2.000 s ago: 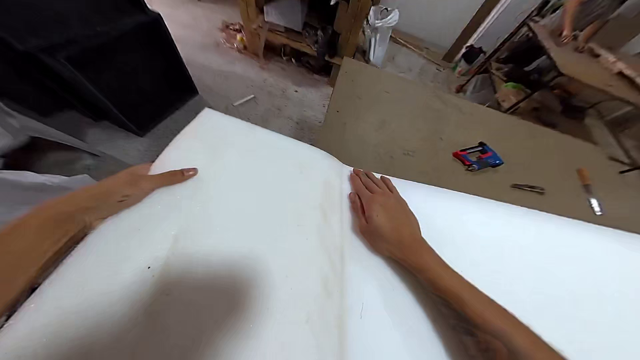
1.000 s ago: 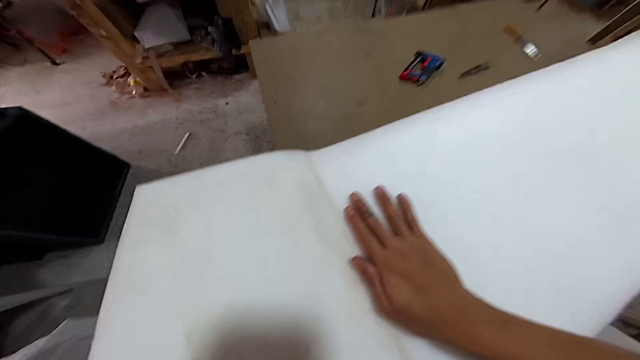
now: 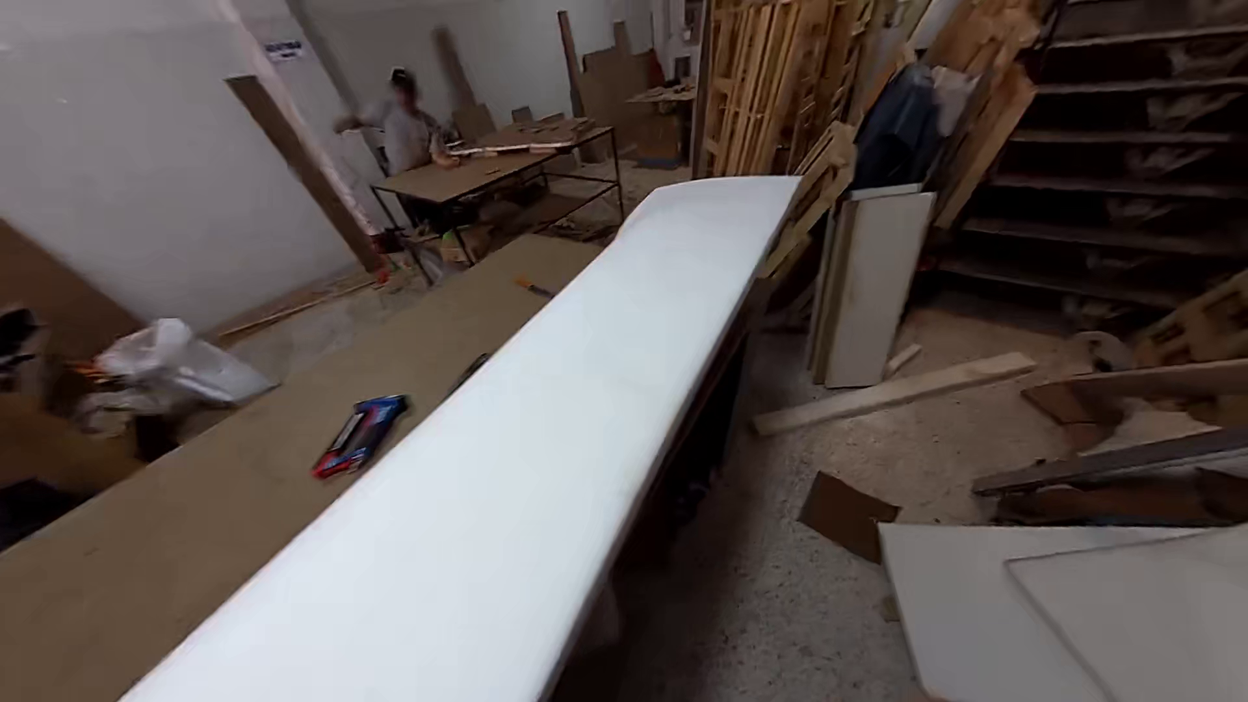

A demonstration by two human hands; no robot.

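Note:
Neither my left hand nor my right hand shows in the head view at this moment. A long white padded or foam-like panel (image 3: pixel 546 419) runs from the bottom left toward the upper middle, lying along a brown work table (image 3: pixel 195 507). Beside its left edge, on the table, lies a red and blue staple gun (image 3: pixel 361 436). A dark slim tool (image 3: pixel 469 373) sits partly behind the panel's edge. Farther along, a brush or similar tool with an orange handle (image 3: pixel 533 287) touches the same edge.
A person (image 3: pixel 409 132) stands at a second table (image 3: pixel 468 175) at the back. On the floor to the right are a wooden plank (image 3: pixel 892 392), a brown board piece (image 3: pixel 848 517) and white boards (image 3: pixel 1053 604). Upright panels (image 3: pixel 877 288) and wooden frames (image 3: pixel 760 78) lean behind.
The view has swung far to the right along the panel. My right hand, flat on the white surface a second ago, is out of view; my left hand was visible only two seconds ago.

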